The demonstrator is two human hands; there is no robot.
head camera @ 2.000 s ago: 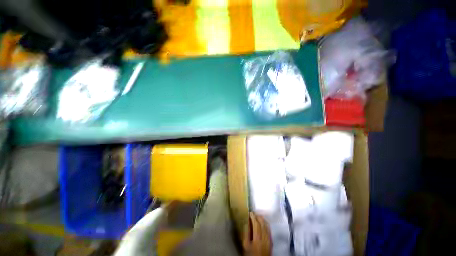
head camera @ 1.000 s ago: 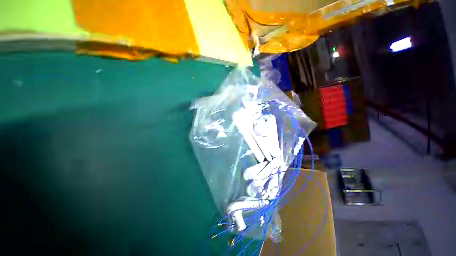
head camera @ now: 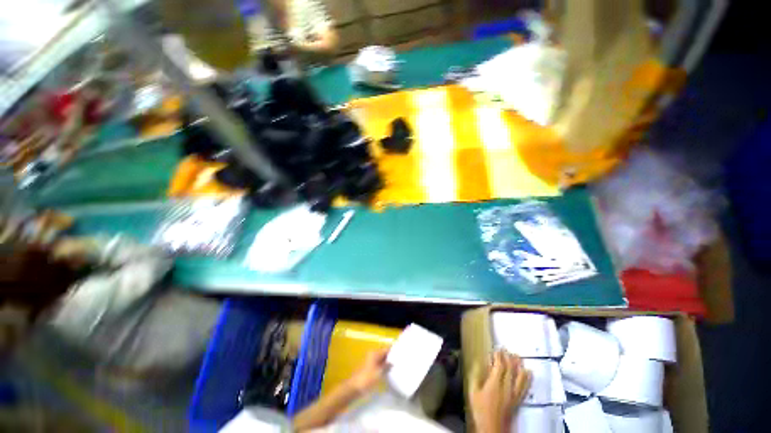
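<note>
My left hand (head camera: pixel 372 374) holds a white plastic housing (head camera: pixel 414 360) by its left side, over my lap, between the blue crate and the carton. My right hand (head camera: pixel 500 391) is over the left part of the open cardboard carton (head camera: pixel 691 372), fingers on or just above the white housings (head camera: pixel 621 378) stacked in it. Blur hides whether it grips one. The blue plastic crate (head camera: pixel 211 372) stands left of my lap with dark modules (head camera: pixel 269 372) inside.
The green bench (head camera: pixel 397 258) bears a right bag of white parts (head camera: pixel 541 245), a left bag (head camera: pixel 286 238), black plastic shells (head camera: pixel 313 152) and an orange-yellow striped sheet (head camera: pixel 435 139). A seated person (head camera: pixel 127 313) is at the left. A yellow surface (head camera: pixel 359 342) shows beside the crate.
The view has swung from a close look at the bag with blue wires back to lap, carton and bench. Both hands now show, the left with a white housing.
</note>
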